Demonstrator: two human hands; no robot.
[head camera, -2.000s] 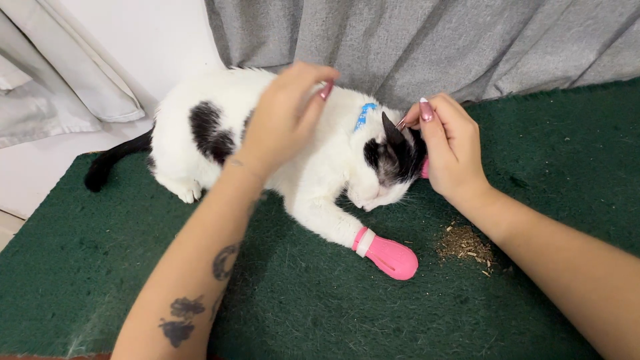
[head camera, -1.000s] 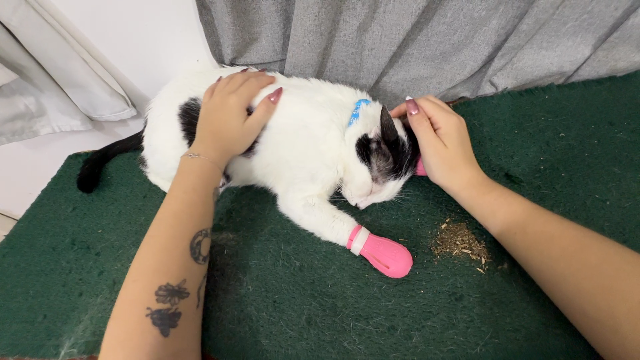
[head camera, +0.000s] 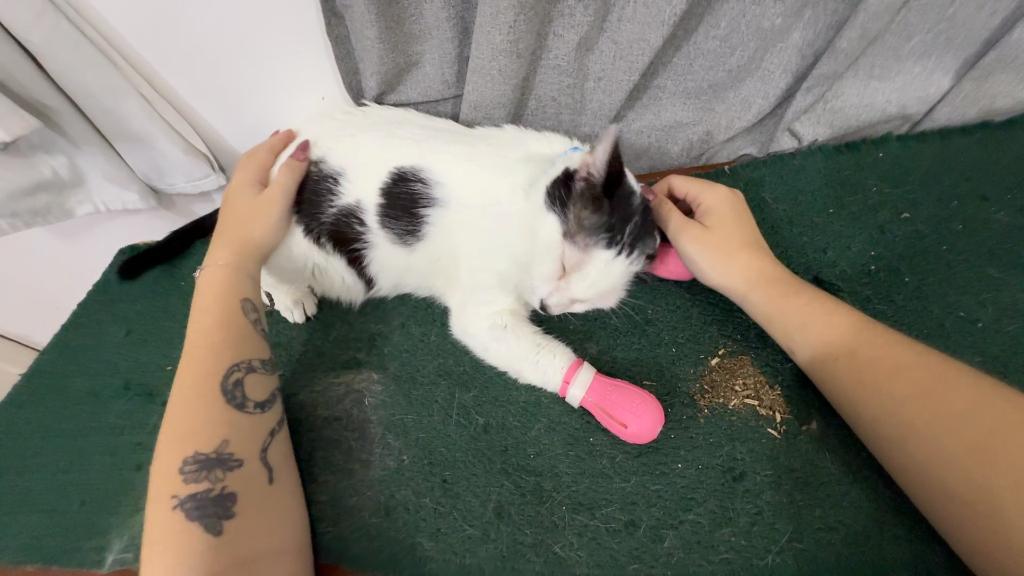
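A white cat with black patches (head camera: 480, 216) lies on its side along a green carpeted surface, head to the right and eyes closed. My left hand (head camera: 260, 192) rests on its rump near the black tail (head camera: 168, 246), holding nothing. At the far side of the cat's head is my right hand (head camera: 708, 228), fingers curled by the ear; whether they grip anything is hidden. A pink silicone paw cover (head camera: 628, 410) with a white strap is on the outstretched front paw. Another pink cover (head camera: 670, 264) shows partly beneath my right hand. A bit of blue collar (head camera: 574, 150) shows at the neck.
A small heap of dried plant bits (head camera: 740, 386) lies on the green carpet (head camera: 496, 496), right of the paw cover. A gray curtain (head camera: 640, 72) hangs along the back edge. Pale fabric (head camera: 88, 120) and a white wall (head camera: 232, 56) are at the upper left.
My left hand came down onto the cat's side, then slid left along its body to the rump. The cat's head has turned, while my right hand has stayed beside it.
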